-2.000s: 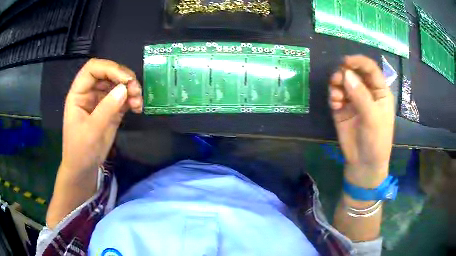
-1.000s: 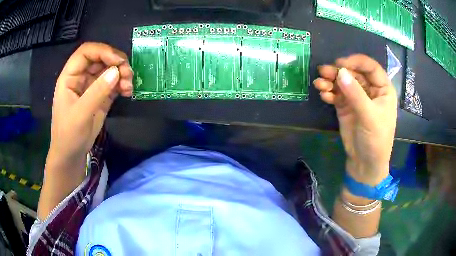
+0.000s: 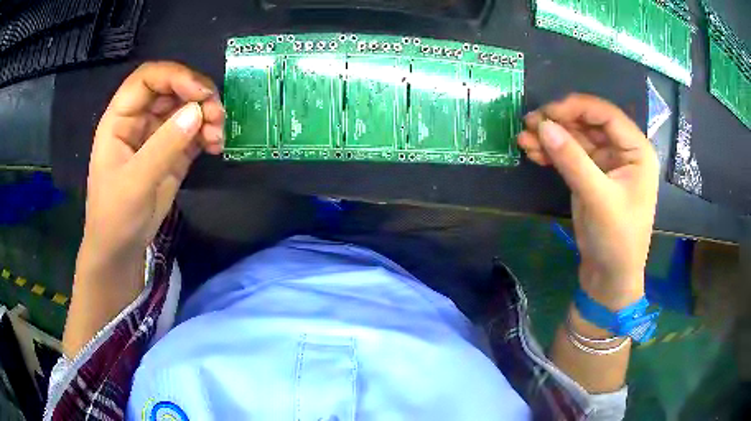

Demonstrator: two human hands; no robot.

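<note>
A green PCB panel point(image 3: 375, 107) lies flat on the black mat point(image 3: 362, 182), its row of ringed holes on the far side. My left hand point(image 3: 165, 123) is at the panel's left end, thumb and fingertips pinched together close to the edge. My right hand point(image 3: 586, 152) is at the right end, fingertips curled and touching or nearly touching the edge. Whether either hand grips the panel or a tiny part between the fingertips cannot be told. A blue wrist strap point(image 3: 613, 316) is on my right wrist.
The near rim of a black bin point(image 3: 395, 11) shows at the top edge. A ribbed black rack point(image 3: 62, 37) is at upper left. Overlapping PCB panels point(image 3: 618, 33) lie at upper right, with more point(image 3: 733, 62) beyond. A whitish triangular scrap point(image 3: 657, 108) lies between the mats.
My right hand has moved inward to the panel's right edge. My left hand stays close to the left edge. The view has shifted, and the bin's gold parts are out of the picture.
</note>
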